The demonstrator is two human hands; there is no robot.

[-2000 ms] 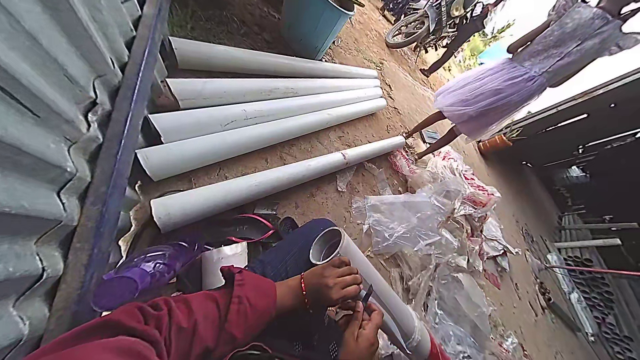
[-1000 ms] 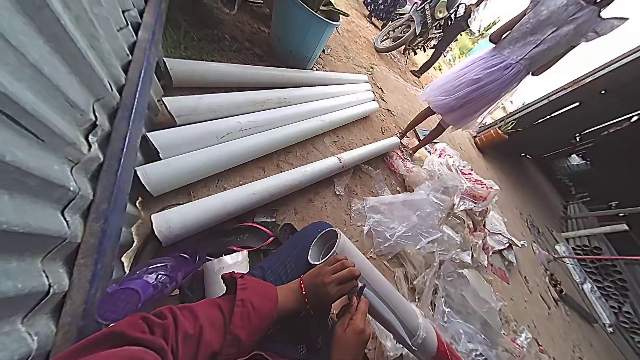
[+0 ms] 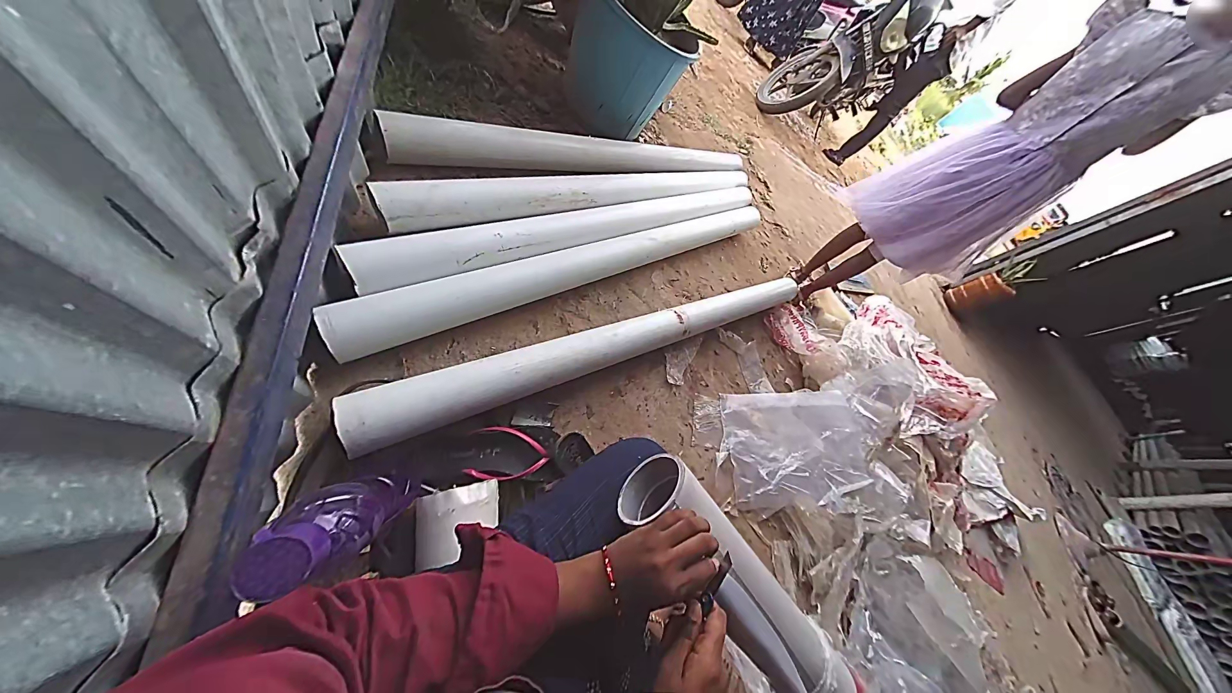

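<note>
A white plastic pipe (image 3: 746, 544) slopes down from my blue-trousered knee, its round open end uppermost. Along its near side runs a greyish lengthwise band. My left hand (image 3: 669, 558), with a red bead bracelet and maroon sleeve, lies with curled fingers against the pipe just below that end; whether it pinches anything is hidden. Just below it, my right hand (image 3: 698, 650) grips a small dark tool (image 3: 717, 577), apparently a knife, whose tip is at the left fingers and the pipe wall. Several more white plastic pipes (image 3: 539, 245) lie side by side on the dirt ground.
Crumpled clear plastic sheeting (image 3: 818, 443) lies beyond the held pipe. A purple bottle (image 3: 322, 529) is at left, near a corrugated metal sheet (image 3: 106, 289). A blue bucket (image 3: 626, 72) stands behind the pipes. A person in a lilac dress (image 3: 1001, 164) stands beyond, near a parked motorcycle (image 3: 857, 58).
Both hands stay at the held pipe, with only small shifts of the fingers and the dark tool. The pipes on the ground have not plainly moved.
</note>
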